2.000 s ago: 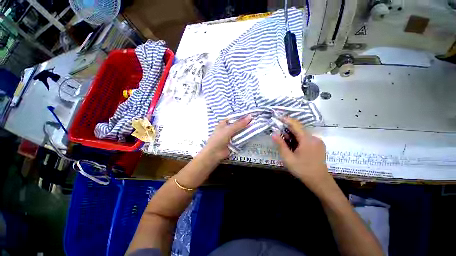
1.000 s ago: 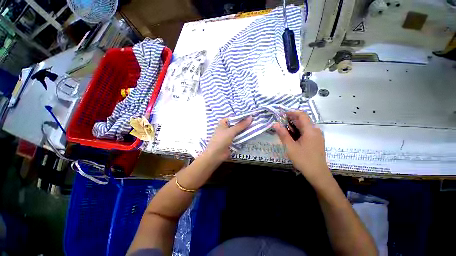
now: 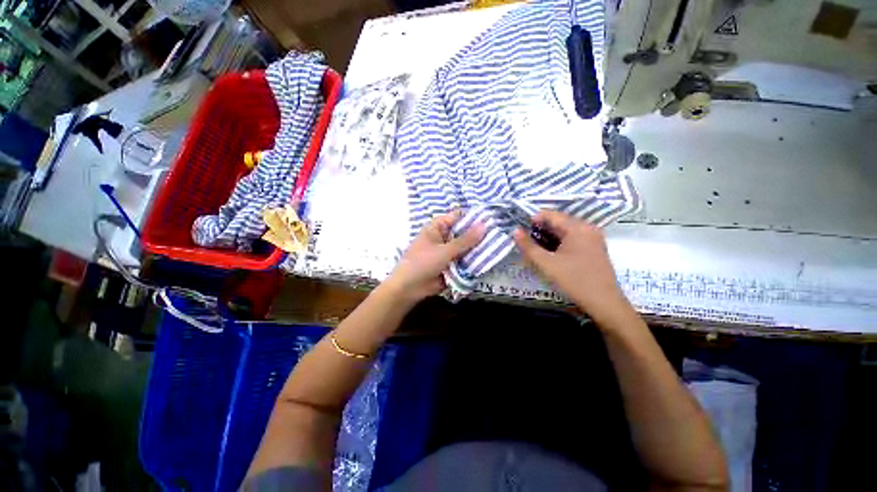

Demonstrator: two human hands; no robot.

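Note:
A striped knit top (image 3: 481, 106) lies on the white machine table, its near edge bunched between my hands at the table's front. My left hand (image 3: 438, 255) pinches the striped edge between thumb and fingers. My right hand (image 3: 572, 255) is at the same edge, just to the right, with small dark thread snips (image 3: 545, 235) held in it, mostly hidden by the fingers. The snips' blades are too blurred to tell against the cloth. The sewing machine (image 3: 716, 58) stands at the right, its needle area beside the top.
A red basket (image 3: 207, 163) with striped cloth and a small yellow item stands left of the table. A crinkled clear packet (image 3: 370, 125) lies on the table's left part. A blue crate (image 3: 192, 404) with clear plastic is below. A black-handled lever (image 3: 583, 72) hangs near the machine.
The held striped edge is now folded over and bunched more between my hands, with a wider striped piece showing at my left fingers. The view has shifted slightly.

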